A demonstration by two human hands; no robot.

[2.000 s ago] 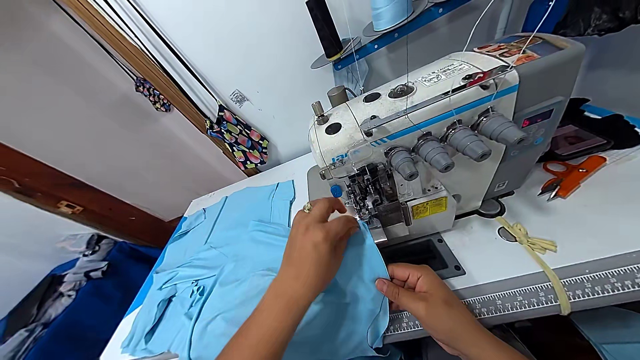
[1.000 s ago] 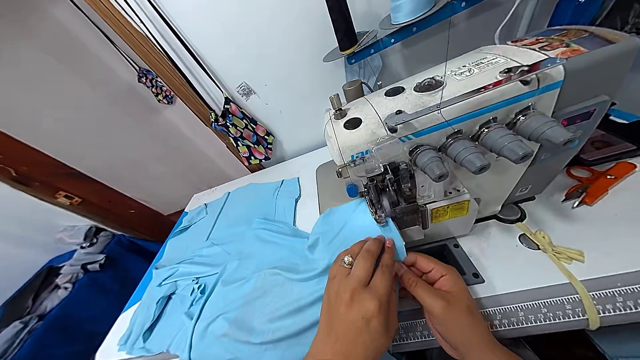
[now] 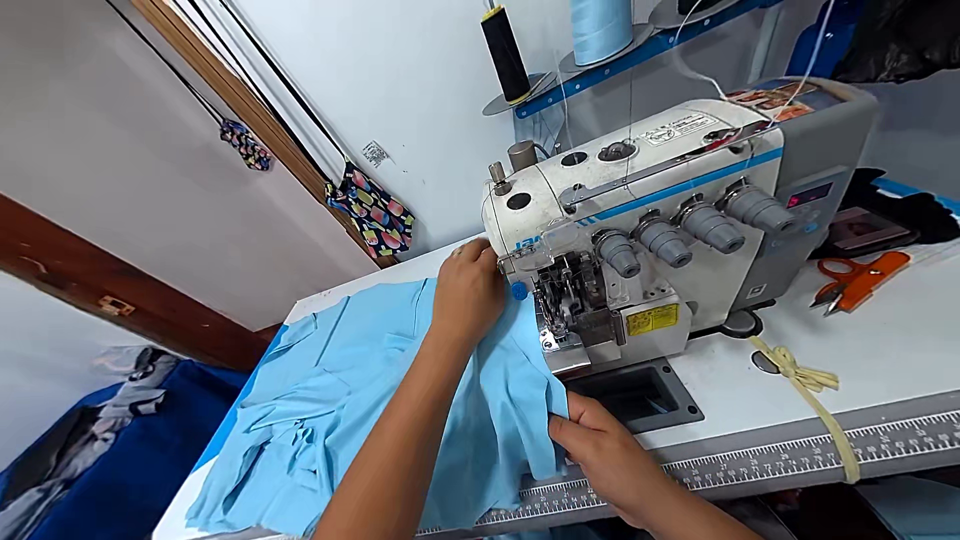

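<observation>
Light blue fabric (image 3: 360,375) lies spread over the table left of a white overlock sewing machine (image 3: 637,187), one edge running along the presser foot and needle area (image 3: 559,330). My left hand (image 3: 472,289) is on the fabric behind and left of the presser foot, close to the machine head; its fingertips are partly hidden. My right hand (image 3: 592,439) pinches the fabric's edge between thumb and fingers, in front of the machine near the table's front edge.
Orange-handled thread snips (image 3: 862,281) lie right of the machine. A yellow tied strip (image 3: 814,397) crosses the measuring tape (image 3: 900,439) on the front edge. Thread cones (image 3: 505,56) stand behind. Patterned pouches (image 3: 371,210) hang at the wall. A blue bag (image 3: 150,450) with cloth sits lower left.
My left hand has moved from beside my right hand, in front of the presser foot, to behind and left of it. My right hand still holds the fabric edge.
</observation>
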